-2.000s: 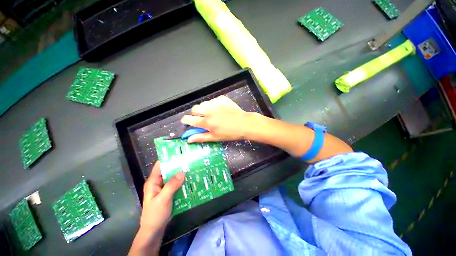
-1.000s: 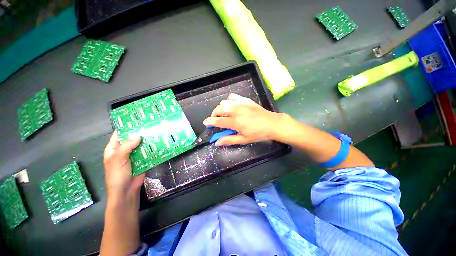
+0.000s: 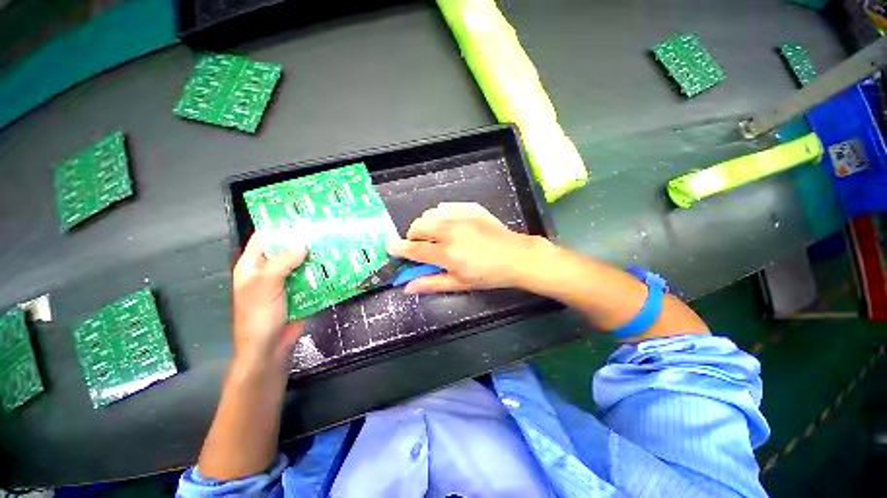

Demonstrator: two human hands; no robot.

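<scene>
My left hand (image 3: 265,287) holds a green circuit board (image 3: 326,229) by its lower left part, over the left side of a black work tray (image 3: 438,338). My right hand (image 3: 462,248) is closed around blue-handled side cutters (image 3: 416,273). The cutters' jaws are at the board's lower right edge and are hard to make out. The right fingertips are close to the board's right edge; I cannot tell whether they touch it. Pale specks lie on the tray bottom. A blue band (image 3: 646,304) is on my right wrist.
Several green boards lie on the belt at left, one at upper left (image 3: 229,92); two lie at upper right (image 3: 689,65). A long yellow-green roll (image 3: 515,88) touches the tray's right corner; a shorter roll (image 3: 744,170) lies farther right, near a blue bin (image 3: 856,146). A second black tray (image 3: 224,29) is across the belt.
Two seconds ago the cutters were at the board's upper edge; now they are at its lower right edge. The board has turned and moved up and left. The belt boards at left appear higher in view.
</scene>
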